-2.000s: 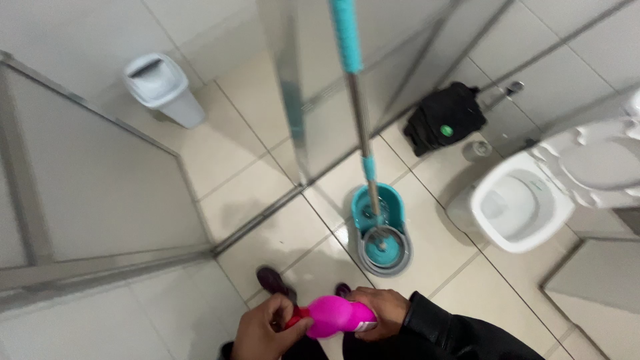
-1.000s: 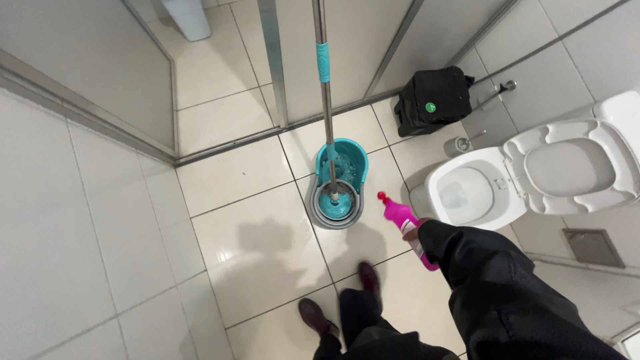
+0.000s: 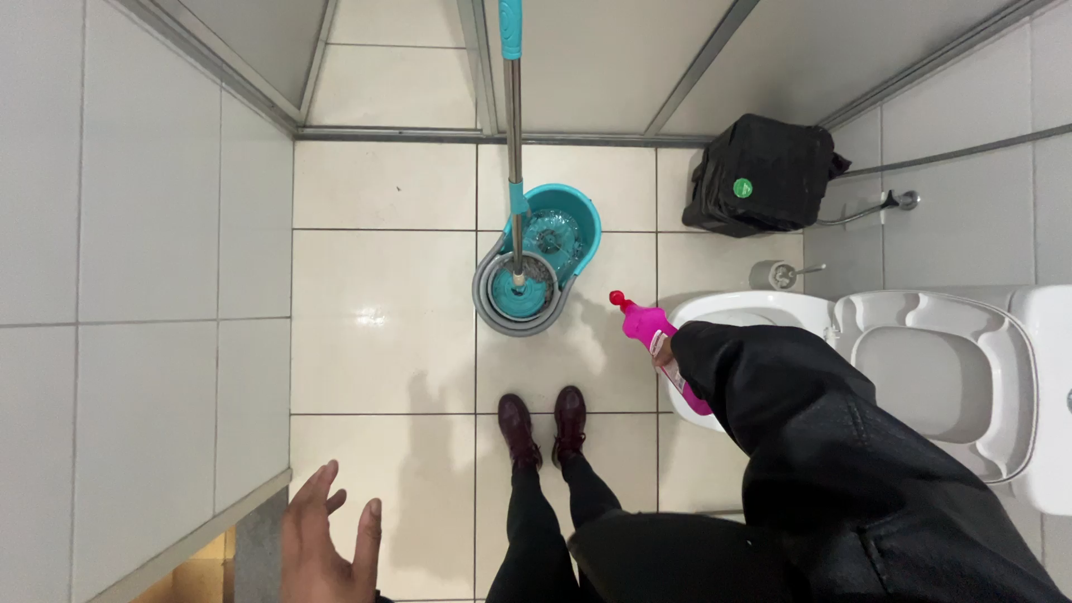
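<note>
My right hand [image 3: 663, 353], mostly hidden by a black sleeve, grips a pink plastic bottle [image 3: 645, 325] with a red cap, tilted so the cap points up and left. Part of the bottle overlaps the front of the toilet bowl [image 3: 758, 301] in view. My left hand [image 3: 322, 536] is at the lower left, fingers apart, holding nothing. A turquoise spin-mop bucket [image 3: 586, 205] with water in it stands on the tiled floor, ahead of my boots. The mop [image 3: 515, 126] stands upright with its head in the grey wringer basket [image 3: 490, 311].
A black bag [image 3: 766, 172] with a green round sticker stands by the partition. Next to the toilet is a toilet brush in its holder [image 3: 769, 275]. The seat lid [image 3: 921, 377] is raised against the cistern. A metal partition frame [image 3: 385, 134] crosses behind the bucket.
Two seconds ago both hands were at the bottle, my left at its red cap. Now my left hand is away from it, and my right hand holds the bottle near the toilet. The view has shifted.
</note>
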